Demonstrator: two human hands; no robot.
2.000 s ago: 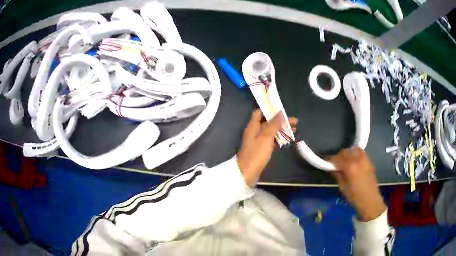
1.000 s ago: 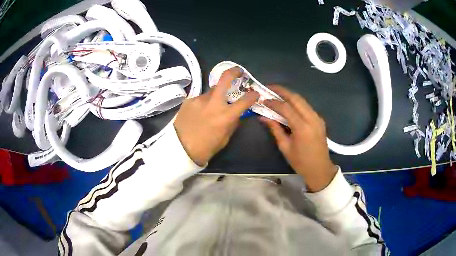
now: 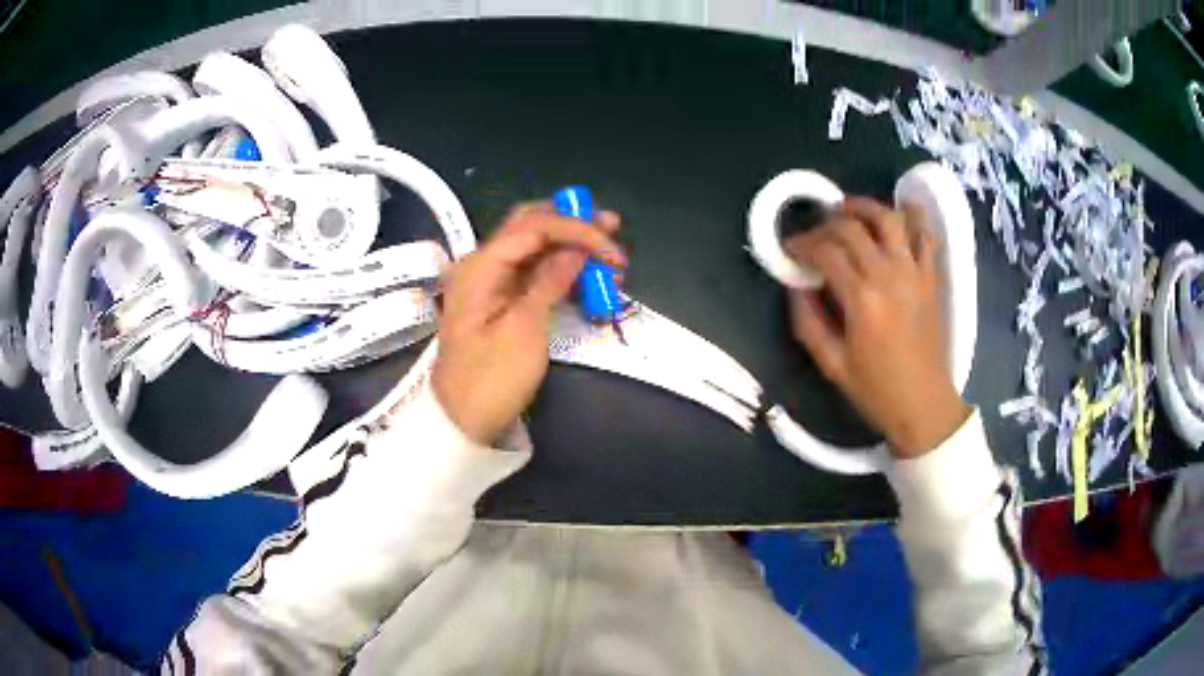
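My left hand [image 3: 508, 310] holds a blue battery cell [image 3: 601, 288] between its fingers, above the white neckband unit. Thin red wires run from the cell's lower end. The open white neckband housing [image 3: 660, 354] lies on the black bench with its wide end partly hidden under my left hand. Its curved band runs right to the other white arm [image 3: 953, 264]. My right hand [image 3: 878, 304] is at the white tape roll [image 3: 770, 227], its fingertips over the roll's right side and hole. Whether the fingers grip the roll or a tape piece cannot be told.
A large pile of white neckband units [image 3: 145, 330] lies at left. A heap of liner scraps [image 3: 1043, 198] with yellow strips [image 3: 1083, 449] lies at right. More white units [image 3: 1179, 343] are at the far right edge. A pale rail [image 3: 634, 20] curves behind the black bench.
My left hand has moved left and now holds the blue cell raised above the housing. My right hand has left the housing and moved up and right to the tape roll.
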